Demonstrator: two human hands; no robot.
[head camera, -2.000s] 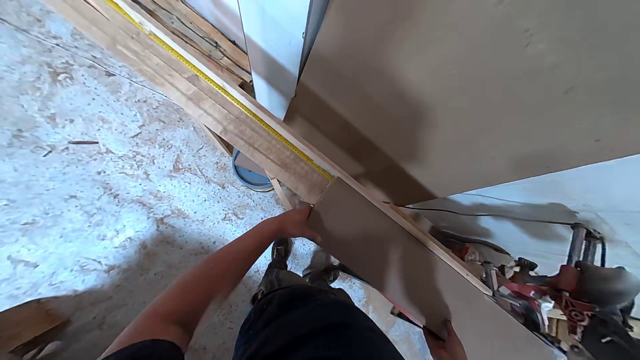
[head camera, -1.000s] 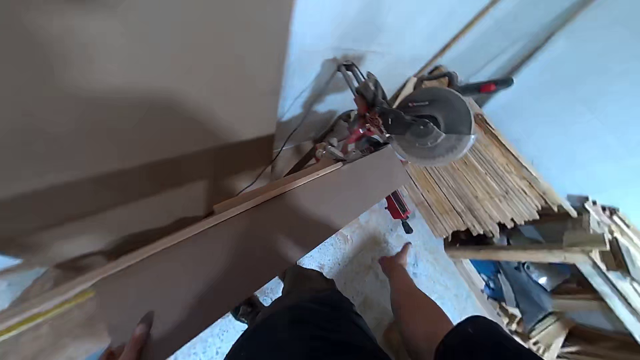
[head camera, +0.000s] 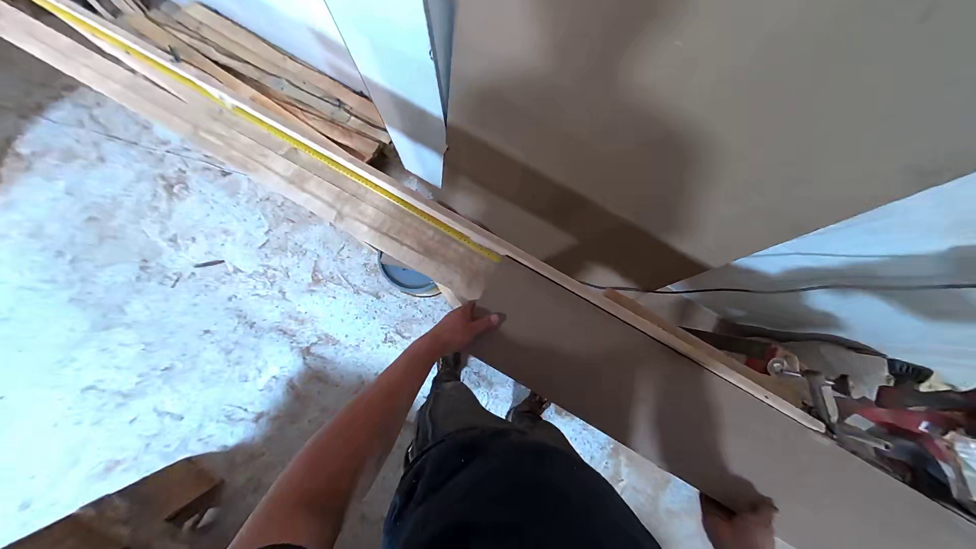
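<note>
A long brown board (head camera: 610, 358) lies on the wooden workbench, its far-left end beside the end of a yellow measuring tape (head camera: 335, 164). The tape runs along a wooden fence strip (head camera: 686, 347). My left hand (head camera: 461, 329) grips the near corner of the board's left end, thumb on top. My right hand (head camera: 740, 522) is at the board's near edge, lower right, its fingers partly hidden, so its hold is unclear. At the right, part of a red and black miter saw (head camera: 907, 427) stands by the board.
Rough wood boards (head camera: 267, 84) lie behind the bench. A large brown sheet (head camera: 686, 137) leans on the wall with a black cable (head camera: 801, 288) near it. A blue bucket (head camera: 408, 276) stands below the bench. Wooden pieces (head camera: 137, 503) lie at lower left. Debris covers the floor.
The view has swung from the saw back to the board's left end. My right hand, off the board and over the floor a second ago, is now at its near edge.
</note>
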